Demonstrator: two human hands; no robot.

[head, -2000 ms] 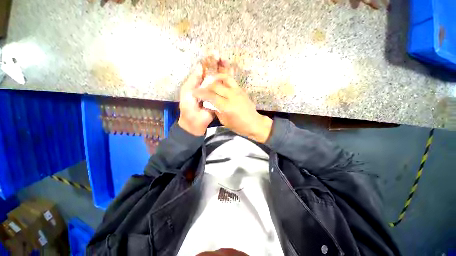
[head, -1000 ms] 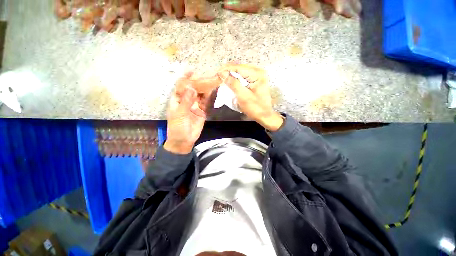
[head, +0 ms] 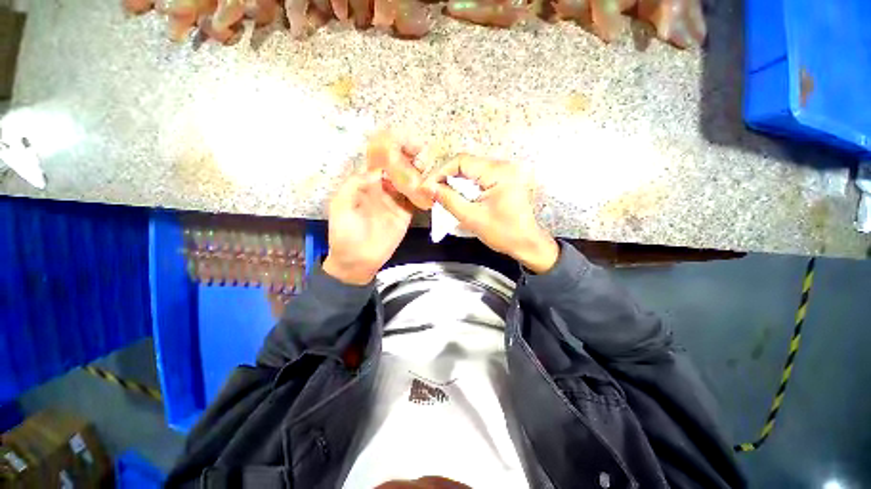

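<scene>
My left hand (head: 368,224) holds a slim translucent orange-pink moulded piece (head: 393,164) over the bench's front edge. The piece is hard to tell from the fingers. My right hand (head: 501,205) pinches a small white cloth (head: 449,216), which hangs below its fingers, and touches the piece's near end. A heap of similar orange-brown pieces (head: 401,16) lies along the far side of the bench. Finished pieces (head: 244,253) lie in close rows in the upper part of the blue tray (head: 172,325), below the bench edge on the left.
A blue bin (head: 812,76) stands on the speckled bench (head: 611,124) at the far right. White crumpled cloth (head: 24,148) lies at the left end, more at the right edge. A ribbed blue surface (head: 72,296) and cardboard boxes (head: 57,449) are at left. Yellow-black tape (head: 791,368) marks the floor.
The hands were cupped together; they then parted and now meet around the piece, with the cloth showing below the right fingers. The view has shifted, bringing the far heap into sight.
</scene>
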